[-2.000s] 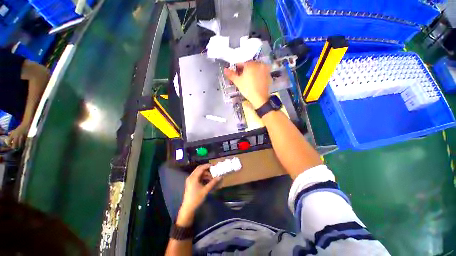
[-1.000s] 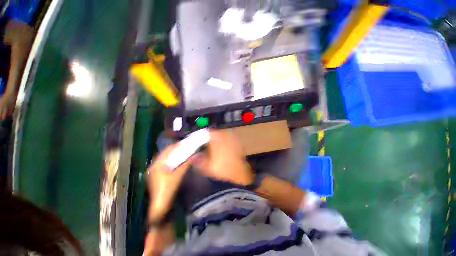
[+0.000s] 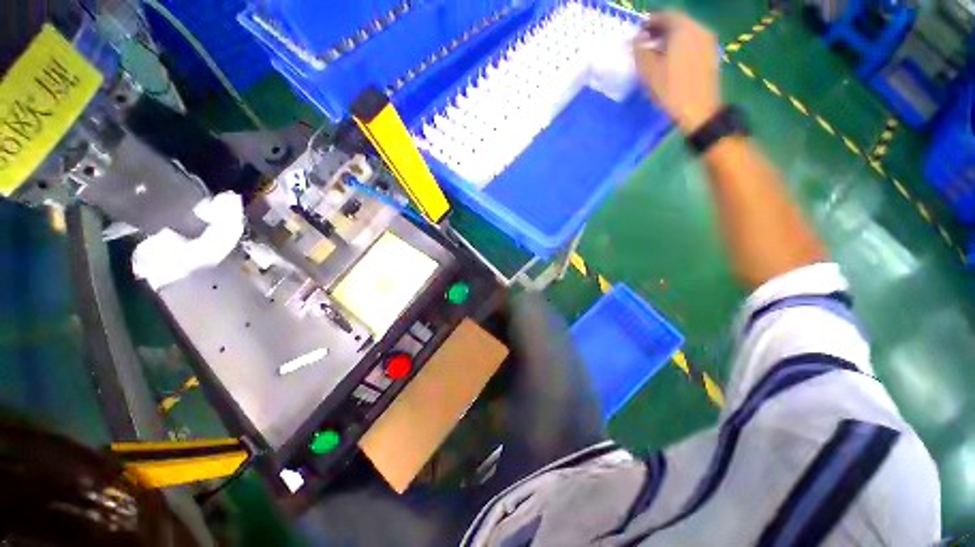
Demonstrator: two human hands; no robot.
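Note:
My right hand [image 3: 684, 69] reaches over the far right corner of the large blue bin [image 3: 561, 230]. Its fingertips are at the end of the white plastic parts [image 3: 513, 91], which stand in rows in the bin. The hand is slightly blurred, and I cannot tell whether a part is between the fingers. A few white parts beside it form a separate low group [image 3: 613, 73]. My left hand is out of the picture.
The machine bed [image 3: 241, 363] is at left, with a white strip [image 3: 304, 360], cream sheet [image 3: 387, 283], white cloth [image 3: 192, 244] and fixture. Yellow-black sensor bars [image 3: 401, 155] stand either side. A brown cardboard pad [image 3: 435, 404] lies at its front; a small blue bin [image 3: 623, 347] is below.
The view has swung right. My right hand has moved from near my left hand in front of the machine to the large bin. My left hand, with the white piece, has left the picture.

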